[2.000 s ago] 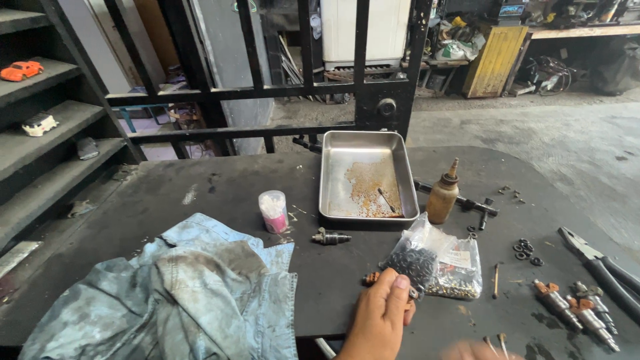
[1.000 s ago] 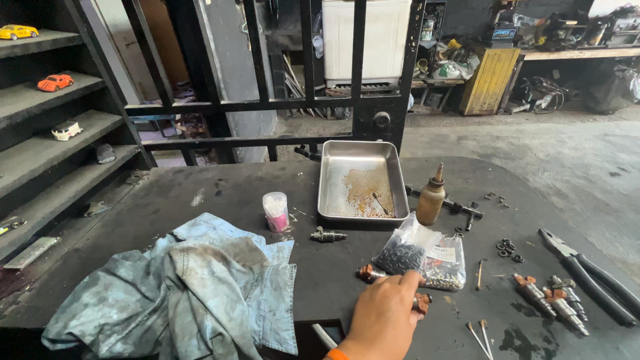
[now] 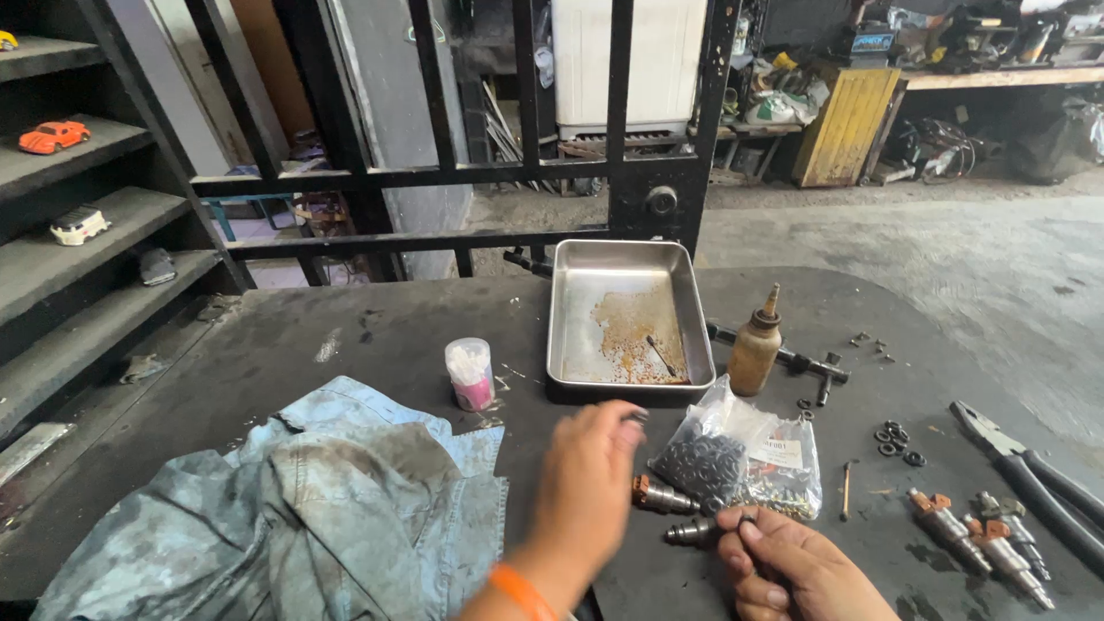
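Note:
My left hand (image 3: 591, 487), blurred and with an orange wristband, is raised just below the steel tray (image 3: 561, 319). Its fingertips pinch a small dark part (image 3: 638, 416), too blurred to name. Low on the right, my right hand (image 3: 789, 561) grips a fuel injector (image 3: 690, 531), whose metal end points left; the fingers hide the rest. Just above it on the table lies an injector with an orange-brown connector (image 3: 662, 494). Beside them sit a clear bag of black O-rings (image 3: 703, 453) and a bag of small parts (image 3: 798, 487).
A stained blue cloth (image 3: 345, 492) covers the left side; a tub of cotton swabs (image 3: 471, 375) stands behind it. A brown bottle (image 3: 753, 354) stands before a fuel rail (image 3: 811, 364). Loose O-rings (image 3: 893, 438), several injectors (image 3: 1000, 548) and pliers (image 3: 1031, 474) lie right.
My left hand has moved up and left from the injectors by the bags. My right hand, out of view one second ago, now holds an injector there.

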